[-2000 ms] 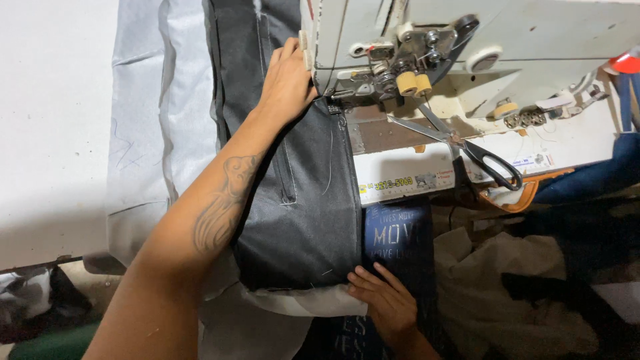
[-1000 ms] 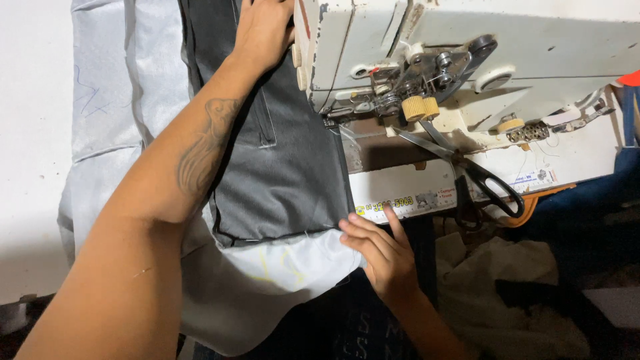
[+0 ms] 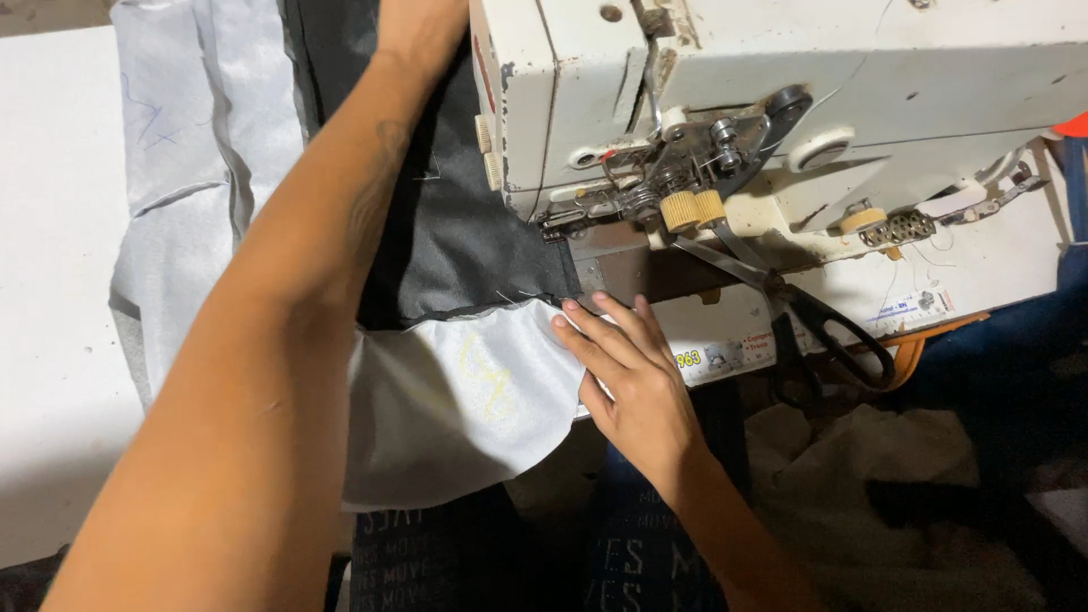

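A black fabric piece [image 3: 476, 246] with a light grey lining [image 3: 476, 399] lies on the white table, its right edge running under the head of an industrial sewing machine [image 3: 612, 110]. My left hand [image 3: 422, 30] reaches to the upper part of the black cloth behind the machine head; its fingers are cut off by the frame and the machine. My right hand [image 3: 633, 365] lies with its fingertips at the lower right corner, where the black cloth meets the lining. Whether its fingers pinch the edge cannot be told.
Black-handled scissors [image 3: 786, 293] lie on the machine bed at the right, handles over the table's front edge. More grey lining [image 3: 170, 187] spreads over the white table [image 3: 59, 212] at the left. A crumpled beige cloth [image 3: 867, 459] is below the table edge.
The black cloth has shifted upward along the machine, and more of the grey lining shows at its lower end. My right hand has moved up with the corner, closer to the machine's needle area.
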